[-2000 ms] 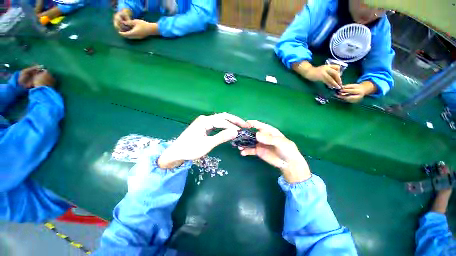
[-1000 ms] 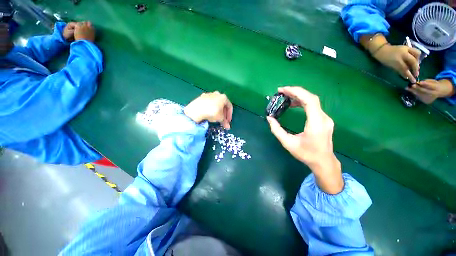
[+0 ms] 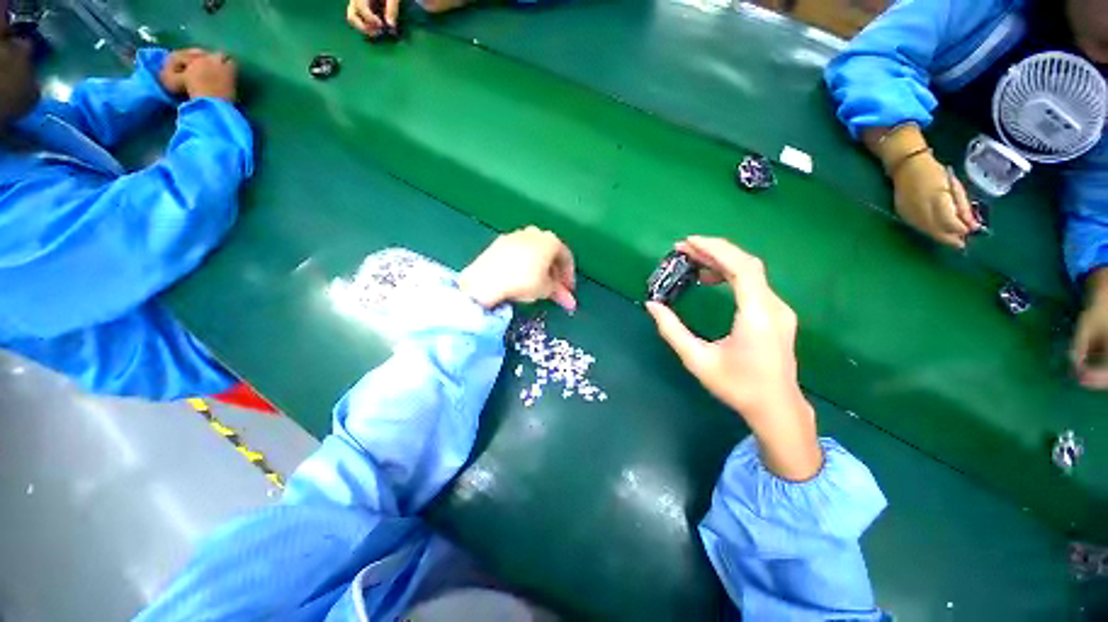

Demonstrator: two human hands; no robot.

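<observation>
My right hand (image 3: 747, 334) holds a black housing unit (image 3: 671, 277) with silvery details between thumb and fingertips, raised above the green table near the belt's edge. My left hand (image 3: 525, 270) is over the upper end of a loose pile of tiny white-silver parts (image 3: 557, 362), fingers bent downward. Whether its fingertips hold a tiny part is too small to tell. A clear shiny bag of similar tiny parts (image 3: 386, 286) lies left of my left hand, partly beside my sleeve.
A green belt (image 3: 583, 182) crosses the table beyond my hands, with dark units (image 3: 755, 173) spaced along it. A white label (image 3: 796, 159) lies on its far side. Workers in blue smocks sit at left and opposite. A white fan (image 3: 1050, 106) stands at upper right.
Since two seconds ago my left hand has left the unit and moved to the loose pile; my right hand keeps the unit. Over the last second both hands barely moved. Belt units shifted rightward.
</observation>
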